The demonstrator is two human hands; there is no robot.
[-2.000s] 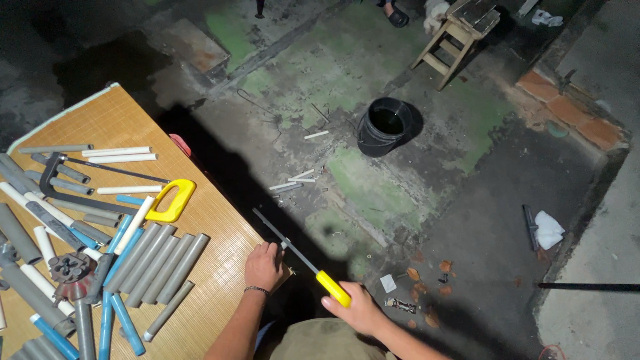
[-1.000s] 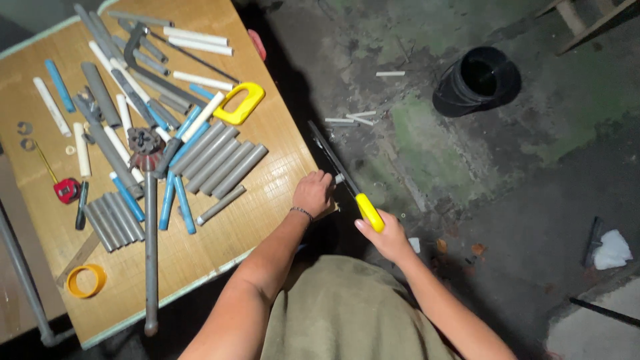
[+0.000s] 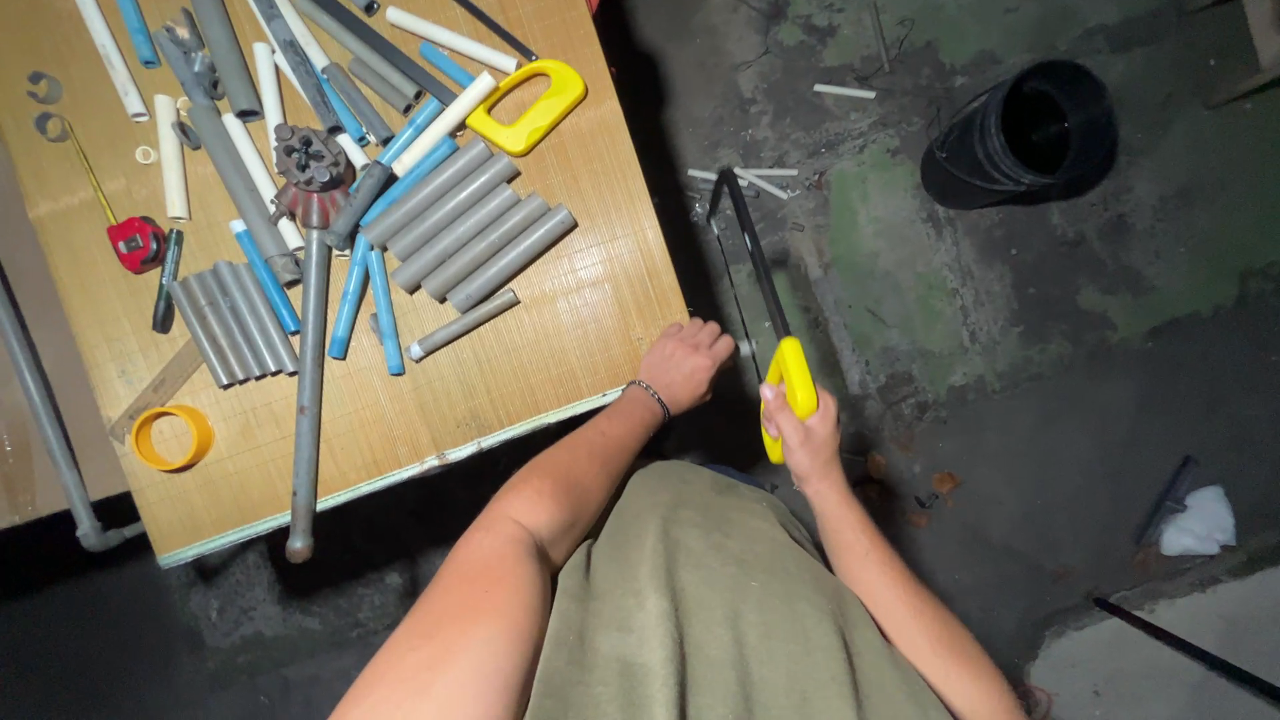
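My right hand [image 3: 808,430] grips the yellow handle of a hacksaw [image 3: 762,262], whose black frame points up and away, past the table's right edge. My left hand [image 3: 688,362] lies curled at the corner of the wooden table [image 3: 560,340]; a small pale piece, perhaps a pipe end, shows just beside its fingers, and what is under the hand is hidden. On the table, several cut grey pipes [image 3: 480,225] lie side by side. A second hacksaw with a yellow handle [image 3: 527,107] rests above them, near white and blue pipes.
A pipe threader [image 3: 313,300] lies across the table, its handle over the front edge. To its left are a red tape measure [image 3: 136,244], a marker [image 3: 168,280] and a yellow tape roll [image 3: 172,438]. A black bucket [image 3: 1020,135] and white pipe pieces [image 3: 765,182] are on the floor.
The hacksaw in my right hand has turned, so its frame and blade now show apart. My left hand stays at the table corner. The view has shifted toward the table.
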